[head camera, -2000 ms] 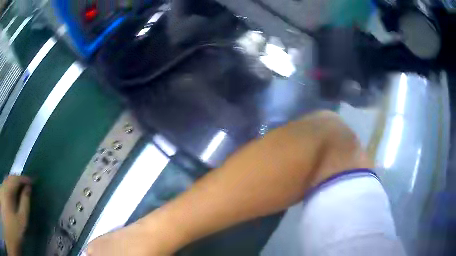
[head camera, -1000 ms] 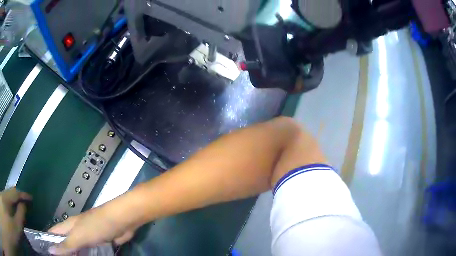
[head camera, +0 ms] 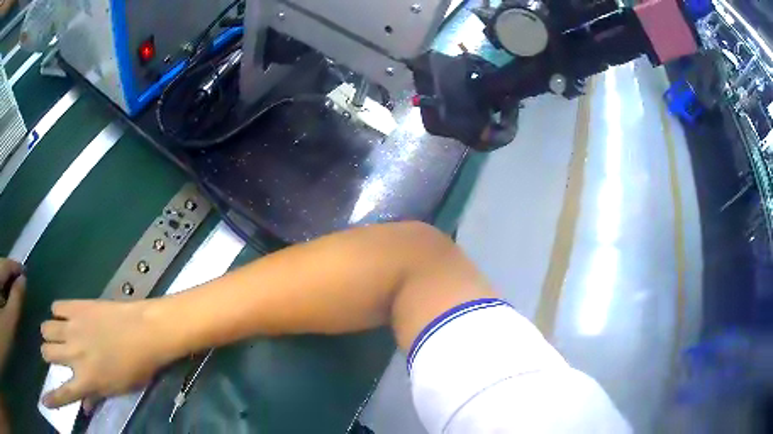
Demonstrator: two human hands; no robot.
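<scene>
My right hand reaches in from the lower right, and its fingers grip a smooth white cover block at the lower left. The palm hides much of what lies under it. My left hand is cut off by the left edge; I cannot tell whether it holds anything. A grey carrier plate with round brass-centred inserts in a row runs up from beside my right hand. Thin tweezers lie below my right wrist.
Silver guide rails cross the green surface. A dark shiny base plate carries black cables and a grey machine bracket. A blue-edged box with a red light stands at upper left. Black optical equipment overhangs.
The view has shifted and sharpened. The grey lettered plate seen in my right hand one second ago no longer shows; a white block shows under its fingers. My left hand is nearer the left edge.
</scene>
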